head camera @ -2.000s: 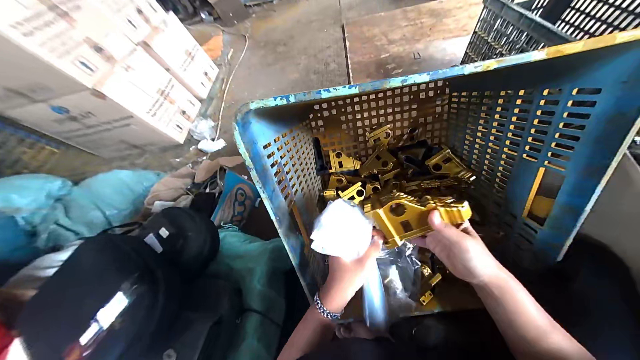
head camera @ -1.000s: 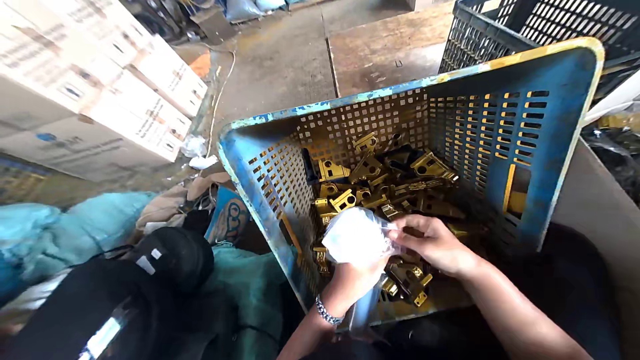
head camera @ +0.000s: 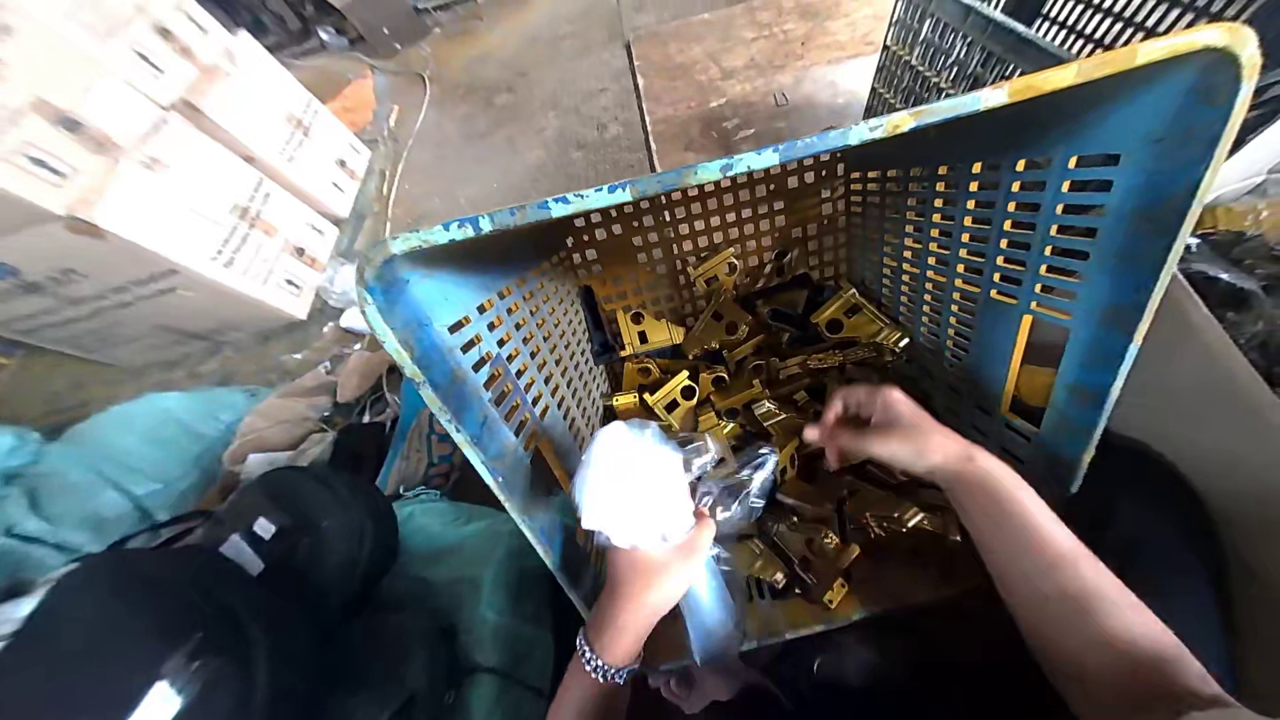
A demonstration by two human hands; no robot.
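A blue plastic crate (head camera: 750, 160) with slotted walls holds many gold-coloured metal brackets (head camera: 720, 325). Low in the crate's left part, my left hand (head camera: 655, 580), with a beaded bracelet at the wrist, grips a bundle of clear plastic bags (head camera: 735, 480) and a bright white wad (head camera: 632, 485), whose material I cannot tell. My right hand (head camera: 885, 432) hovers over the brackets at the right, its fingers curled and blurred; nothing shows in it. A few dark pieces lie among the brackets.
Cardboard cartons (head camera: 170, 190) are stacked at the left. Teal sacks (head camera: 130, 440) lie below them, near a person's black cap or clothing (head camera: 300, 540). A dark slatted crate (head camera: 930, 60) stands beyond the blue one. A wooden board (head camera: 740, 90) lies on the floor.
Two seconds ago my right hand held a gold bracket; a second ago it was at the plastic bag by my left hand. It has since moved right, away from the bag, and no bracket shows in it.
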